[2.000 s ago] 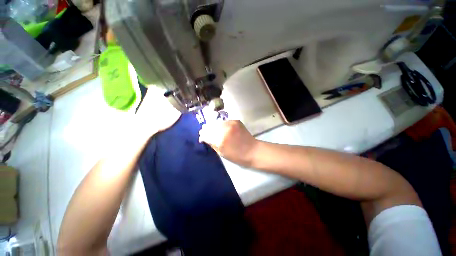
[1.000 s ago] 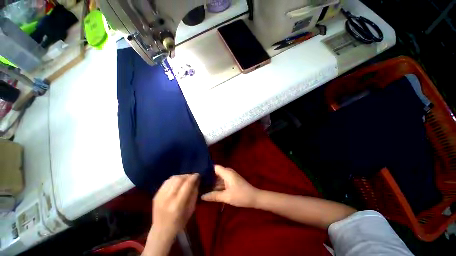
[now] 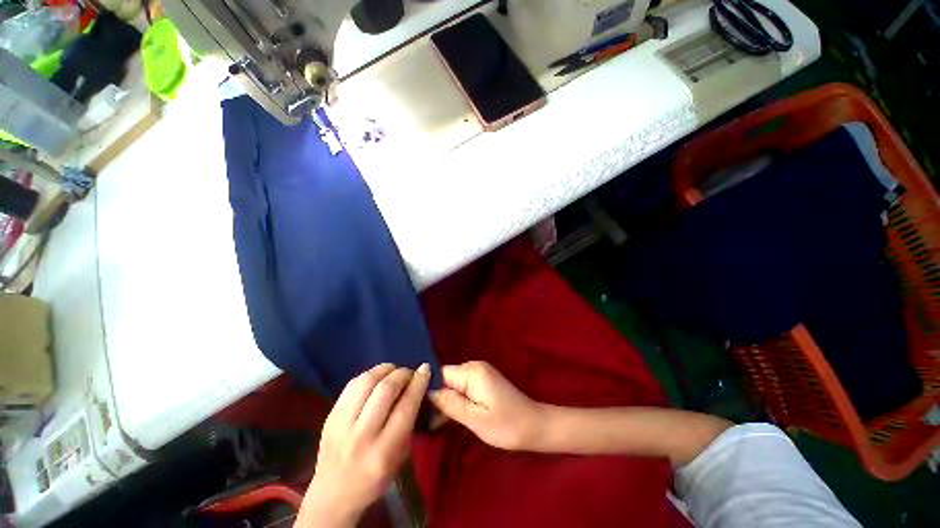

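Observation:
A long navy cut piece [image 3: 320, 248] runs from under the presser foot [image 3: 328, 132] of the sewing machine, over the table's front edge, to my hands. My left hand [image 3: 373, 433] holds its near end, fingers bent over the cloth. My right hand [image 3: 487, 404] pinches the same end at its right corner, close beside my left fingertips. The fingertips are partly hidden by the cloth. The off-white machine head [image 3: 242, 52] stands over the far end of the piece, with its light on.
A smartphone [image 3: 488, 70], small tools [image 3: 603, 52] and black-handled scissors [image 3: 750, 23] lie along the machine bed. An orange-red basket [image 3: 814, 366] with navy pieces [image 3: 794, 248] stands at right. Red cloth [image 3: 546, 351] covers my lap. A lime-green holder [image 3: 163, 60] is left of the needle.
Since two seconds ago both hands have moved from the needle area to the near end of the navy piece. In the last second they have shifted only slightly, and the view has moved a little.

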